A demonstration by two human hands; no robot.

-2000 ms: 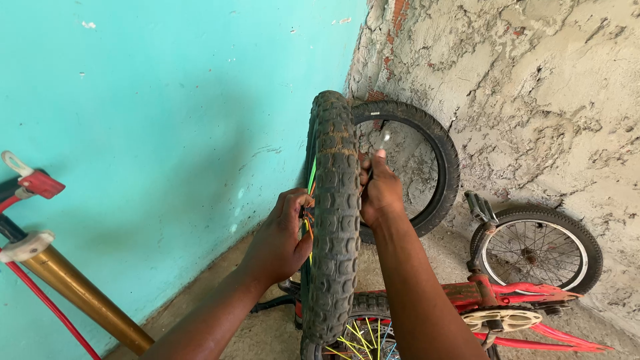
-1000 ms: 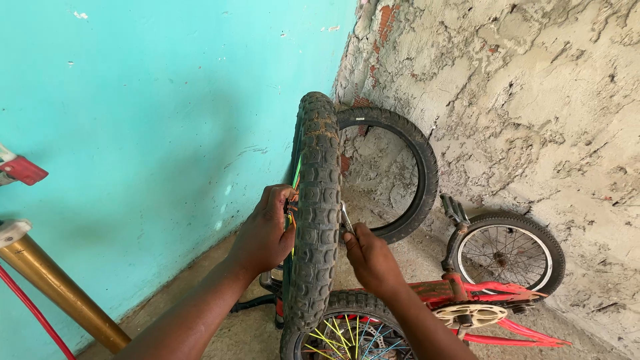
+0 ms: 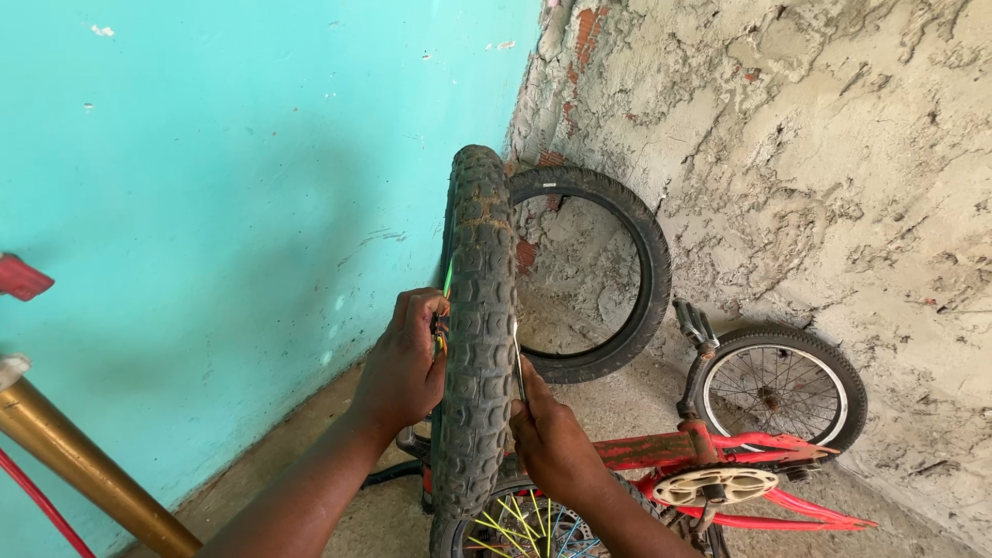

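Observation:
A knobby bicycle tire on a wheel (image 3: 482, 333) stands upright between my hands, seen from its tread side. My left hand (image 3: 411, 353) grips the wheel's hub area at its left side, beside green and orange spokes; the fingertips are partly hidden. On the right side, my right hand (image 3: 546, 434) is closed around a slim metal tool, probably a wrench (image 3: 518, 360), whose upper end lies close to the wheel. The tire hides what the tool touches.
A loose black tire (image 3: 655, 263) leans on the rough wall. Right of it stands a small spoked wheel (image 3: 852, 395). Below lie a red bicycle frame (image 3: 643, 451) with a chainring (image 3: 714, 487) and a wheel with colored spokes (image 3: 515, 527). A gold tube (image 3: 85, 473) is at lower left.
The metal tool's tip, clear of the wheel's side two seconds ago, is now close against it. My right hand has moved lower beside the tire. My left hand keeps its place at the hub.

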